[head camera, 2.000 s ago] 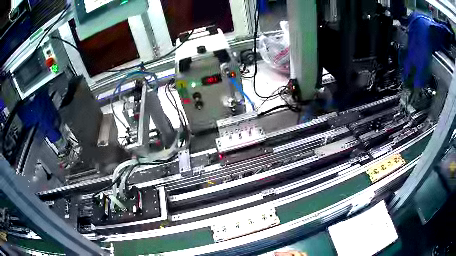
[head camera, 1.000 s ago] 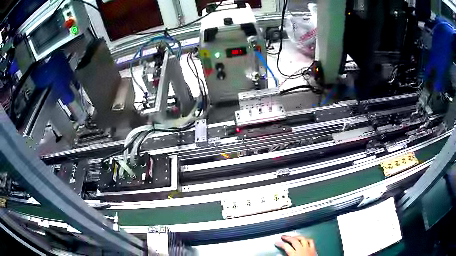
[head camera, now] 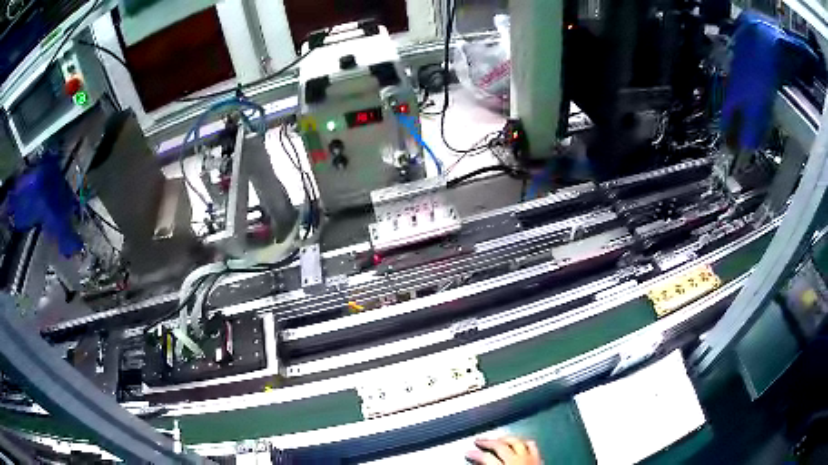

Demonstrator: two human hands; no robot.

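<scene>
My right hand [head camera: 507, 450] is at the bottom edge, cut off by the frame. It rests on the pale front ledge [head camera: 413, 454], fingers pointing left and a little apart, with nothing visible in it. My left hand is out of the picture. A whitish line pallet [head camera: 422, 387] with a row of holes lies on the green belt [head camera: 313, 410] just beyond the hand. A yellow pallet [head camera: 685, 290] lies farther right on the same belt. A white paper sheet [head camera: 640, 410] lies on the ledge to the right of my hand.
Conveyor rails [head camera: 508, 300] run across behind the belt. A tubed work station [head camera: 204, 350] stands at left, and a cream control box [head camera: 356, 123] with a red readout at the back. Grey frame posts [head camera: 776, 241] cross both sides. Blue-covered parts [head camera: 752, 82] hang at right.
The view has tilted and shifted. More of my right hand shows than two seconds ago, when only fingertips were at the bottom edge. The pallets keep their places on the belt.
</scene>
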